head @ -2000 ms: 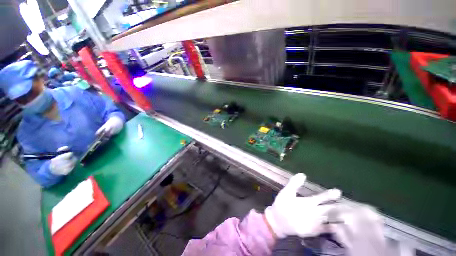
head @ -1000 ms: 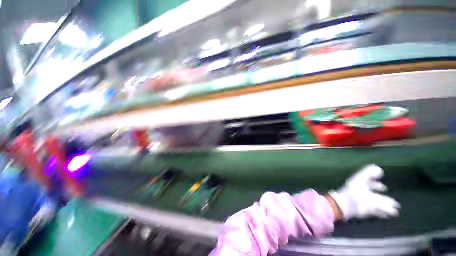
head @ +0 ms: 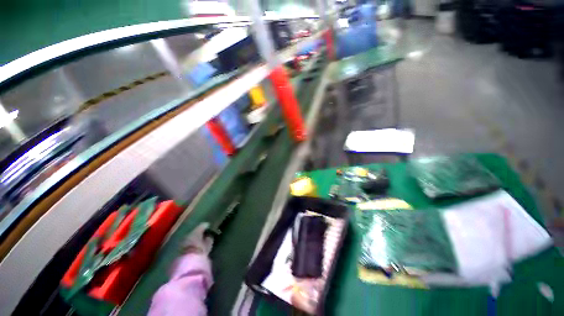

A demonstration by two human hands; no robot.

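My left hand (head: 196, 239), white-gloved with a pink sleeve, reaches over the green conveyor belt (head: 250, 200) at the lower left. Its fingers are at the near end of a dark circuit board (head: 227, 216); blur hides whether they grip it. My right hand is out of the picture. A green circuit board (head: 408, 239) lies flat on a yellow sheet (head: 396, 283) on the green table.
A black tray (head: 256, 266) holds a dark phone-like object and paper. White sheets (head: 488, 231), flat green boards (head: 454, 176) and a small component board (head: 360, 184) lie on the table. A red bin (head: 162, 223) with boards stands beyond the belt. Red posts line the conveyor.
The view has swung right, from the seated person's table along the belt to my side table. My left hand, fingers spread over the belt before, is now beside a board.
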